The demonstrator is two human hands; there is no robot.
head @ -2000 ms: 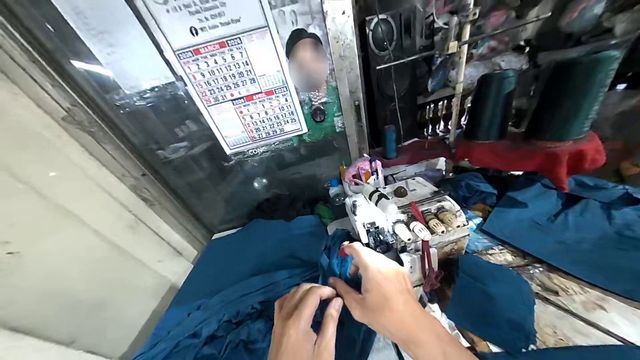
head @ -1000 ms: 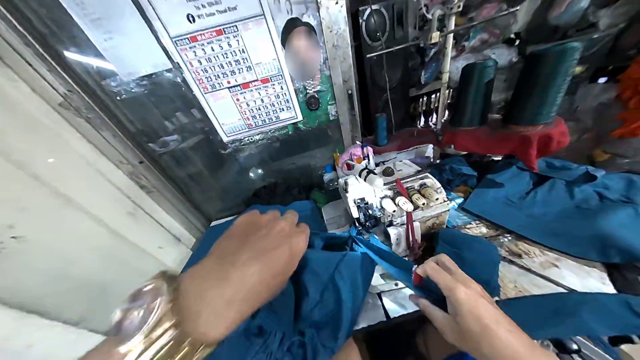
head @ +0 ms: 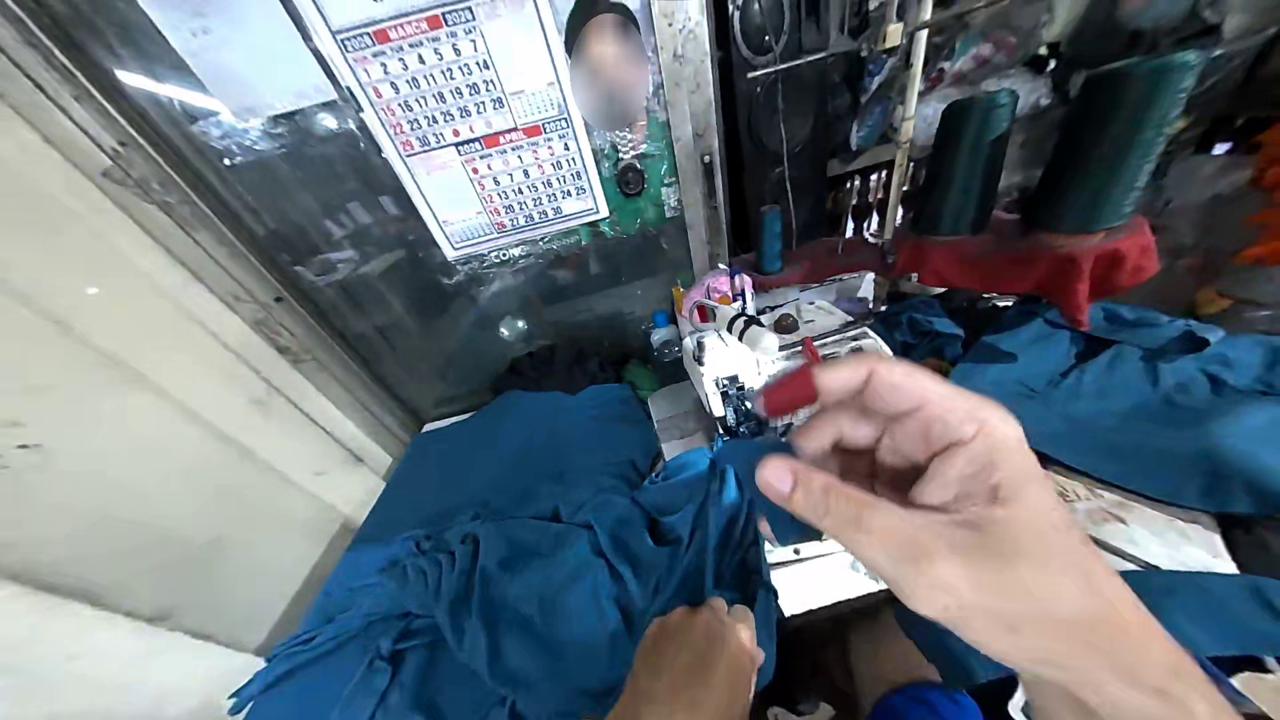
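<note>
My right hand (head: 930, 480) is raised in front of the sewing machine, its fingers apart and holding nothing, with a red wrap on one fingertip. At the lower centre my left hand (head: 695, 655) grips the edge of a gathered dark blue fabric (head: 560, 560). The cloth spreads left from the white overlock sewing machine (head: 715, 365), its upper edge lying at the needle area. My right hand partly hides the machine and its thread cones.
Dark green thread cones (head: 965, 160) stand on a red cloth (head: 1060, 265) behind the machine. More blue fabric (head: 1130, 390) covers the right of the table. A calendar (head: 480, 130) hangs on the glass at the back, beside a pale wall (head: 150, 400).
My right hand has let go of the fabric by the machine and lifted. My left hand has moved down and to the right, to the cloth's near edge.
</note>
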